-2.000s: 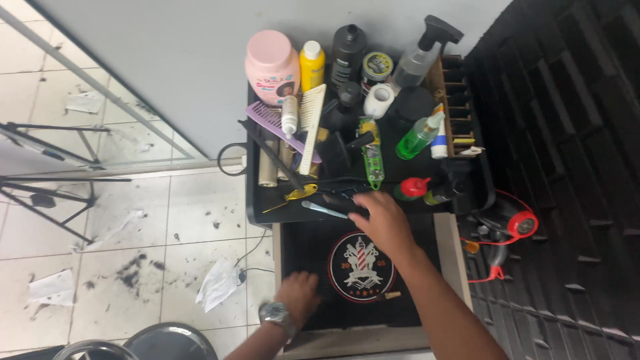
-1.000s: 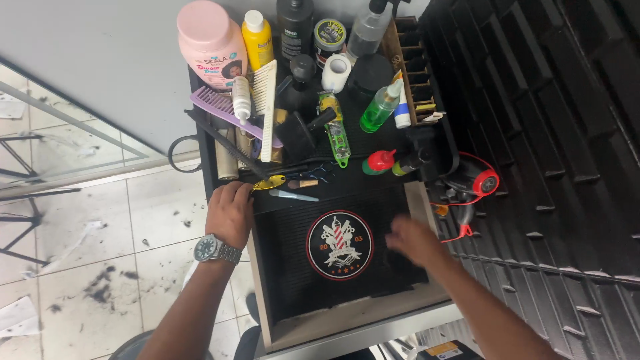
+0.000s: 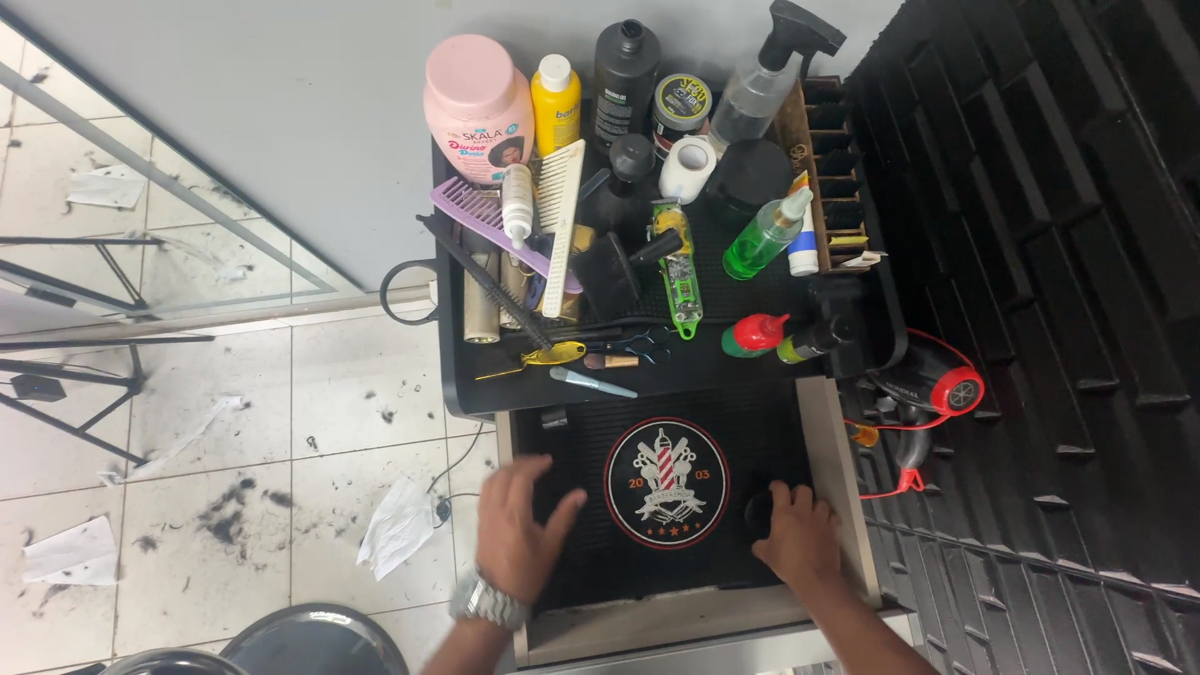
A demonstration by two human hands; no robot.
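My left hand [image 3: 527,530], with a metal watch at the wrist, hovers over the left side of an open drawer [image 3: 839,487], thumb and fingers apart and holding nothing. At the drawer's right side, my right hand [image 3: 797,536] has its fingers on a small round black object [image 3: 757,514]. Between my hands lies a black mat with a round barber emblem [image 3: 667,483]. A small dark item [image 3: 554,418] sits in the drawer's back left corner. On the tray above are a blue-handled brush [image 3: 592,382], a yellow-handled tool [image 3: 553,353], scissors [image 3: 647,345] and a green hair clipper [image 3: 679,272].
The black tray [image 3: 453,375] also holds a pink tub [image 3: 478,103], a purple comb [image 3: 487,217], a white comb [image 3: 562,230], a spray bottle [image 3: 759,89] and a wooden rack [image 3: 825,178]. A hair dryer [image 3: 937,384] hangs at the right, beside the black textured wall.
My left hand has left the tray's front left edge and come down over the drawer. My right hand is now at the round black object on the drawer's right side.
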